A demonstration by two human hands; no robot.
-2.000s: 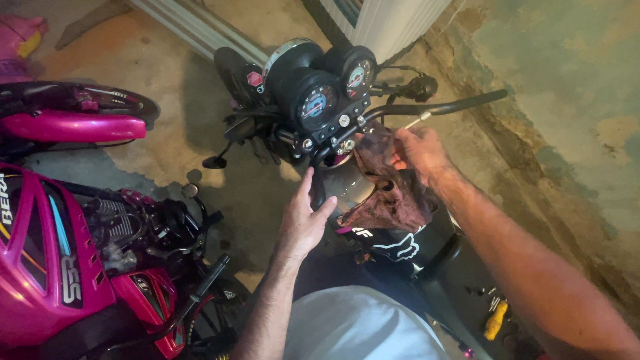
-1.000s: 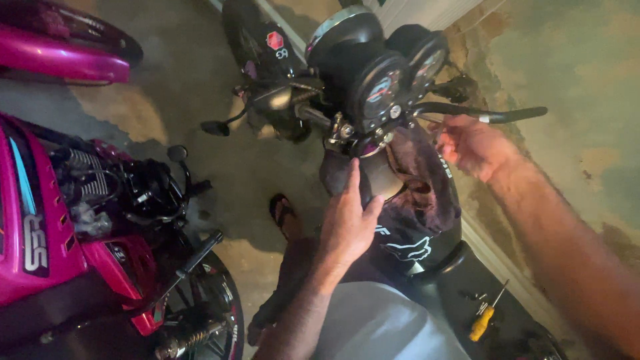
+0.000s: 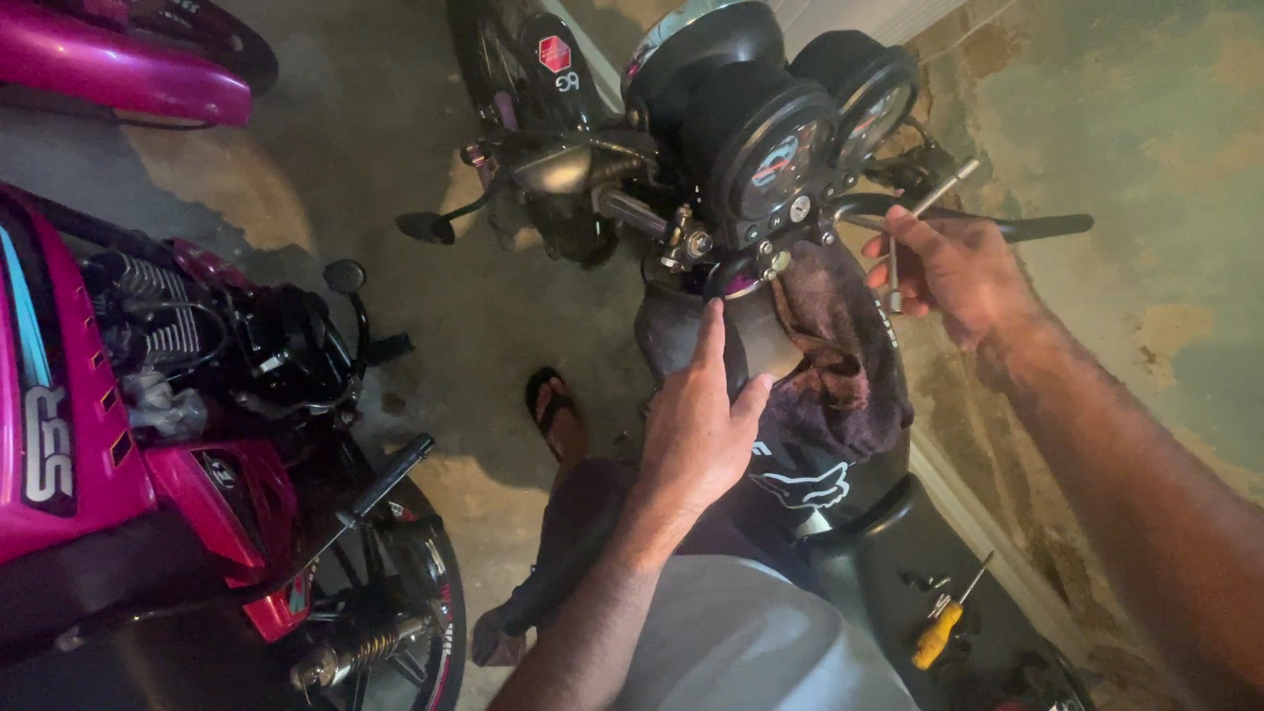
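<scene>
My right hand is closed around a metal T-handle socket wrench, beside the handlebar of a black motorcycle. My left hand rests over the fuel tank, its index finger extended up to the dark handlebar grip area below the instruments; whether it grips anything is not clear. Round gauges sit ahead of my hands. A dark brown cloth drapes over the tank, between my two hands. A yellow-handled screwdriver lies on the black seat, with several small metal parts next to it.
To the left stands a pink motorcycle, its footrest or lever jutting toward me. The black motorcycle's mirror sticks out over the floor. A stained wall or floor surface lies at the right.
My right hand has moved from over the cloth to the right of it, and the wrench now shows more fully. My left hand stays by the tank. The view has shifted closer.
</scene>
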